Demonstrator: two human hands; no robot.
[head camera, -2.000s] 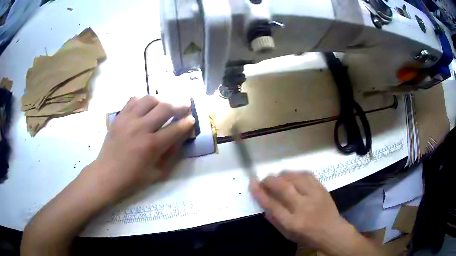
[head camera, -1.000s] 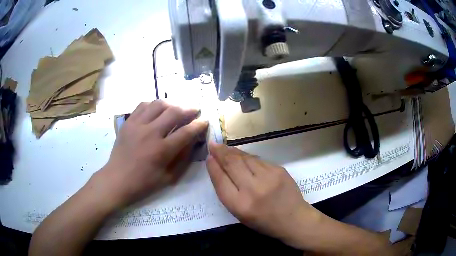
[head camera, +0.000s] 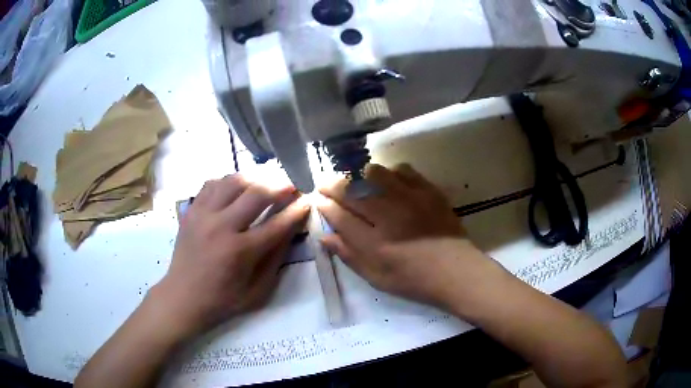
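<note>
My left hand (head camera: 235, 239) presses down on a flat grey piece, likely the sewing template (head camera: 182, 208), with its fingertips under the lit machine head. The hand covers most of the piece. A narrow pale strip (head camera: 329, 288) lies between my hands, pointing towards the table's front edge. My right hand (head camera: 401, 231) has its fingertips and thumb on the strip's upper part, beside the needle area. The contact under the fingers is partly hidden by glare. The sewing machine (head camera: 447, 53) stands above both hands.
Stacked tan fabric pieces (head camera: 114, 167) lie at the left. A black and tan bundle (head camera: 23, 242) is at the far left edge. Black shears (head camera: 557, 204) lie right of the machine head. A green basket (head camera: 106, 17) and a translucent bag (head camera: 30, 53) are at the upper left.
My right hand first brought the strip in from the right, and is now further up beside the needle area. The strip's lower end now shows. The view has shifted and the green basket has appeared.
</note>
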